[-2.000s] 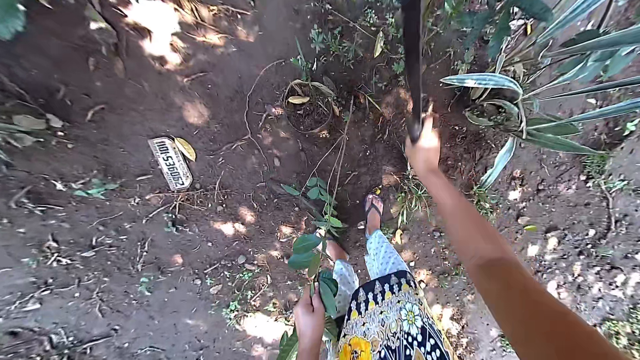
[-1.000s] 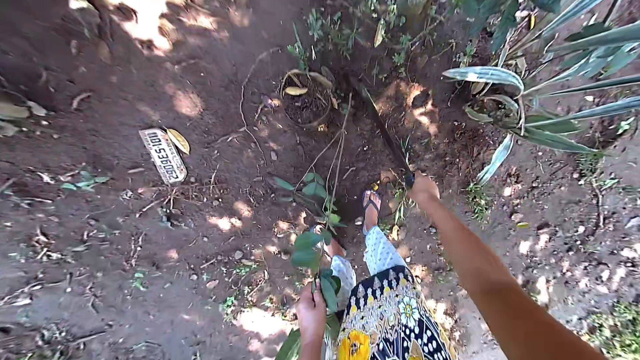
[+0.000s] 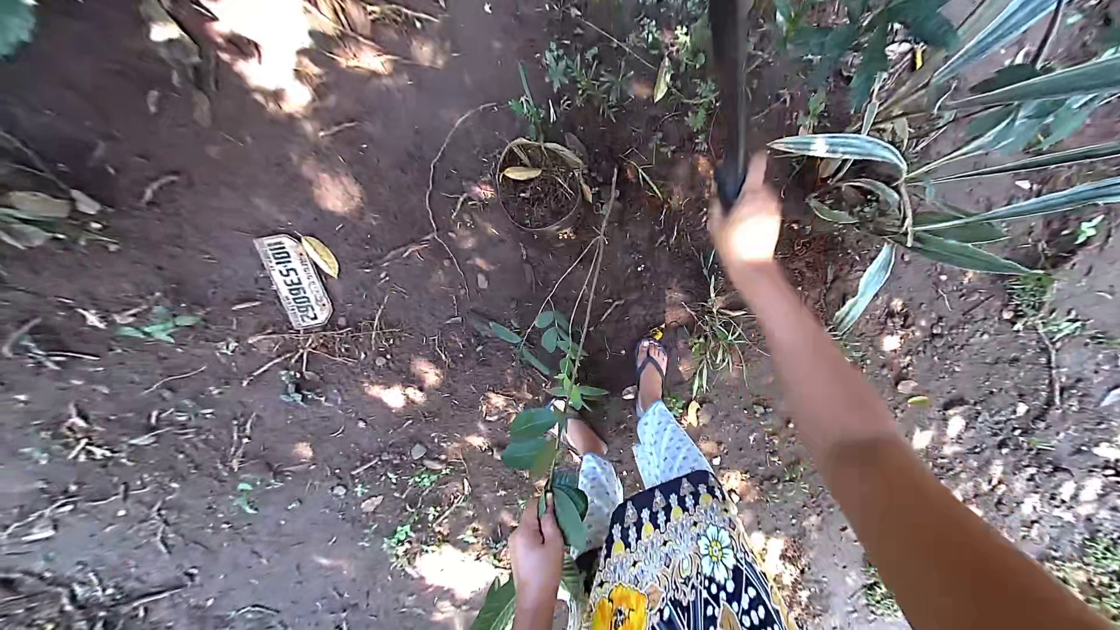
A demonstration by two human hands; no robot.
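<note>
My left hand [image 3: 536, 547], low in the view, is closed around a leafy green stem [image 3: 560, 437] whose thin bare stalks run up toward a round pot. The stem's leaves hang over my feet. My right hand [image 3: 746, 214] grips the handle of a long dark blade [image 3: 729, 79], probably a machete, which points away from me and passes out of the top edge. The blade looks blurred. Its tip is out of view.
A round pot [image 3: 541, 188] with soil and dry leaves sits on the brown ground. At the right grows a plant with long striped leaves [image 3: 971, 249]. A plate bearing writing [image 3: 294, 282] lies at the left beside a yellow leaf. My sandalled foot [image 3: 650, 372] is below.
One second ago the blade slanted down near the pot, with my right hand lower. Now the hand and blade are raised farther up the view. My left hand keeps its hold on the stem.
</note>
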